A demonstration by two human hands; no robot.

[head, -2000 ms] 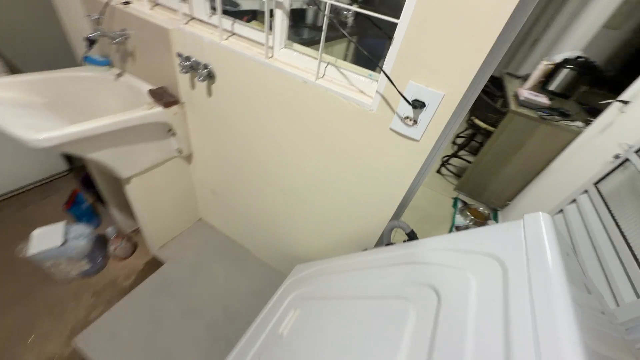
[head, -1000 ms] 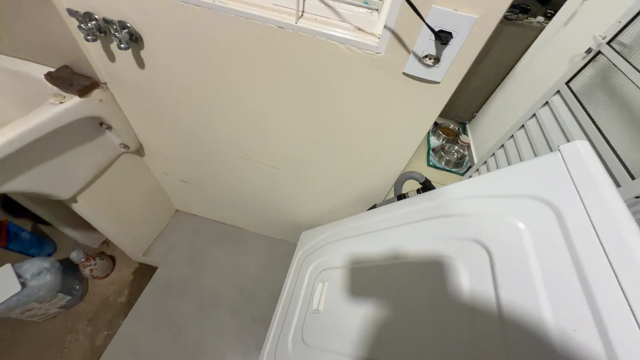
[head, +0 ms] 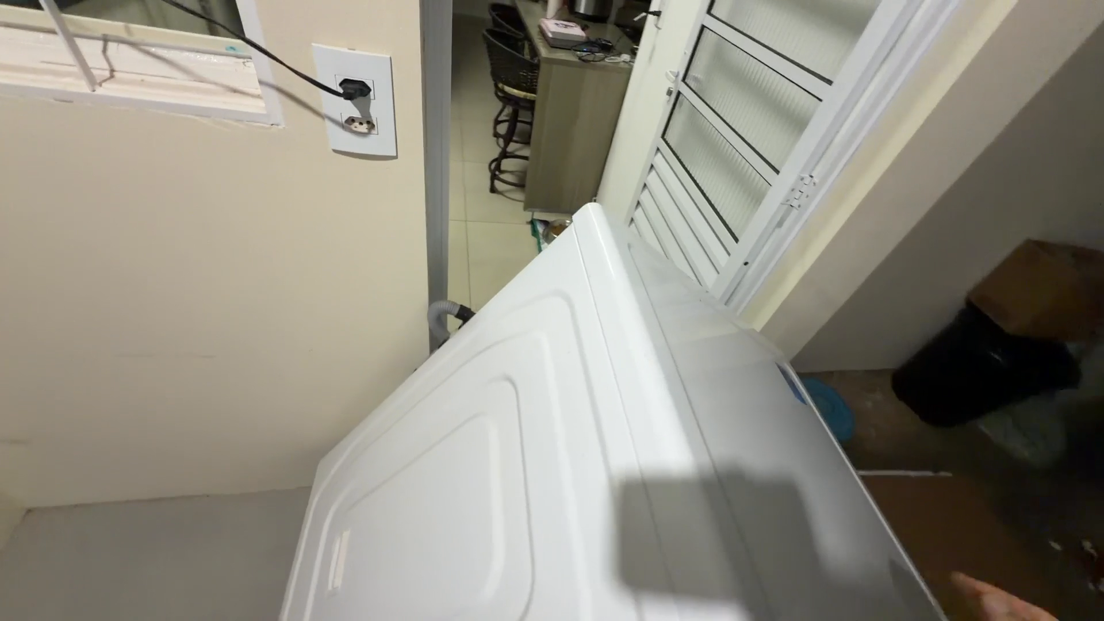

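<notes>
A white washing machine or similar appliance [head: 448, 483], its top panel ridged, fills the lower middle of the head view, standing at an angle to the wall. Part of a hand, apparently my right hand [head: 1000, 599], shows at the bottom right edge, close to the appliance's front side; its fingers are mostly cut off, so its grip cannot be told. My left hand is out of view. Behind the appliance a grey corrugated hose [head: 442, 319] curves up. On the wall, a black plug [head: 354, 89] sits in the upper socket of a white outlet plate [head: 385, 129].
A white louvred door with glass panes [head: 720, 138] stands behind the appliance. Through the doorway are a counter [head: 573, 129] and wicker stools [head: 513, 82]. To the right lie a black bag [head: 975, 371], a cardboard box [head: 1044, 289] and a blue round object [head: 828, 410]. A grey slab [head: 155, 561] is lower left.
The view has swung to the right, so the sink and taps seen earlier are out of frame. A hand now shows at the bottom right edge.
</notes>
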